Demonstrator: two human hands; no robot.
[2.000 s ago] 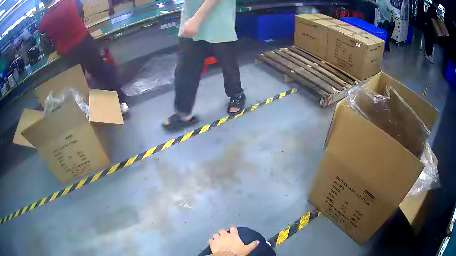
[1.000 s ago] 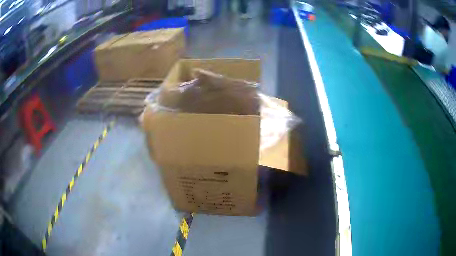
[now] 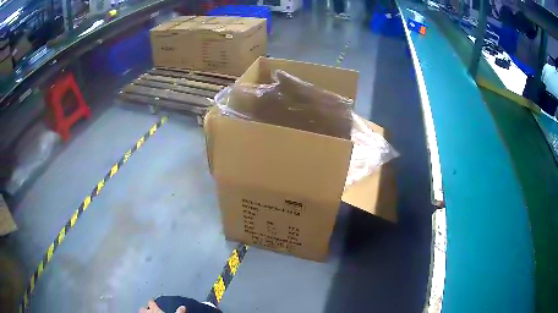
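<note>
A large open shipping carton (image 3: 281, 183) stands upright on the floor in front of me, black print on its near side. A clear plastic liner (image 3: 371, 153) lies inside it and hangs over its rim, mostly at the right. A brown carton flap (image 3: 374, 194) sticks out on the right side. My left hand (image 3: 158, 307) shows only as a few fingers at the bottom edge, by a dark rounded shape, cut off by the frame. Its grip cannot be made out. My right hand is not in view.
A green-blue side table (image 3: 477, 202) with white trim runs along the right, beside a dark green belt (image 3: 520, 153). A wooden pallet (image 3: 174, 92) holds brown cartons (image 3: 208, 49) behind. A red stool (image 3: 67, 105) stands left. Striped tape (image 3: 101, 185) crosses the floor.
The view has swung right, bringing the carton to the middle and the side table into sight. The walking person and the left carton have left view. My left hand shows less than two seconds ago.
</note>
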